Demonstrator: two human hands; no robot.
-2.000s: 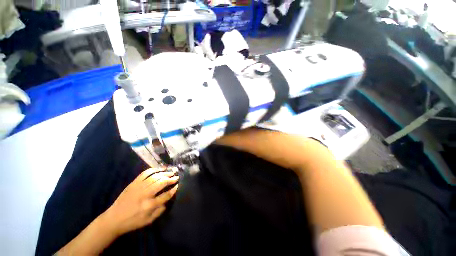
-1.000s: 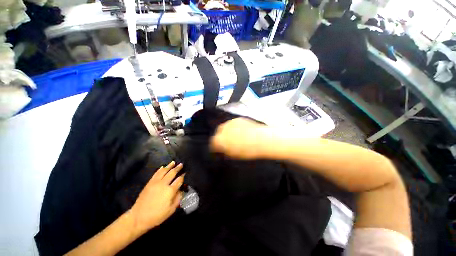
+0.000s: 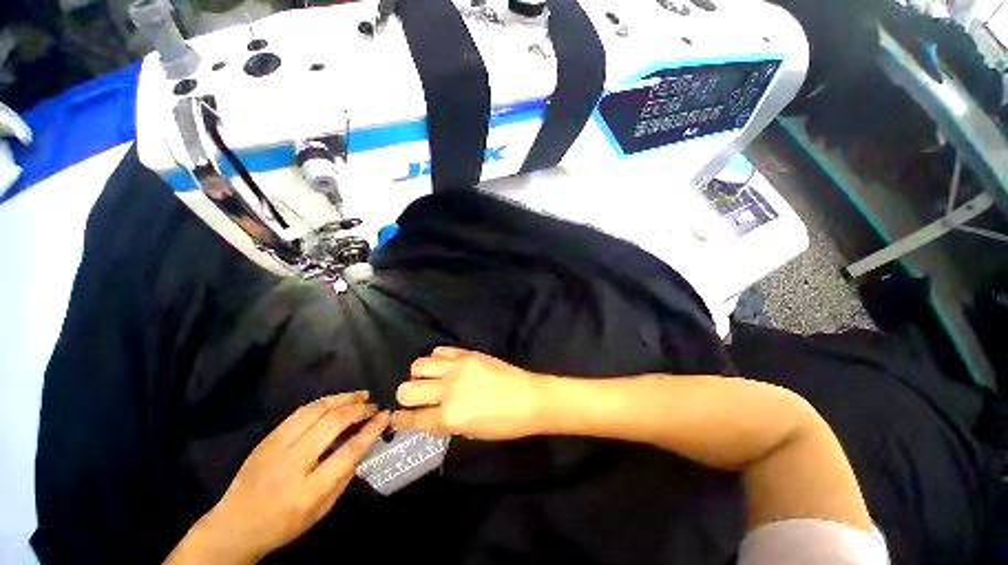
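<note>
A large black garment piece [image 3: 531, 298] covers the machine bed and hangs toward me, with folds running from the needle area. The white sewing machine [image 3: 376, 99] with a blue stripe stands behind it. The presser foot area [image 3: 340, 276] meets the cloth. My left hand [image 3: 293, 469] lies on the cloth in front of the foot, fingertips pinching the cloth edge. My right hand [image 3: 470, 395] pinches the cloth just right of the left fingertips. A grey measuring scale [image 3: 403, 461] shows below the fingers.
Two black bands [image 3: 453, 88] drape over the machine arm. The control panel [image 3: 696, 102] is at its right. A blue crate [image 3: 83, 110] is at the upper left. A metal table leg [image 3: 923, 237] and dark cloth [image 3: 851, 386] are at the right.
The view has moved closer to the machine. My right hand has come from beside the machine head down to my left hand. The cloth at the right now lies spread, and the scale shows more.
</note>
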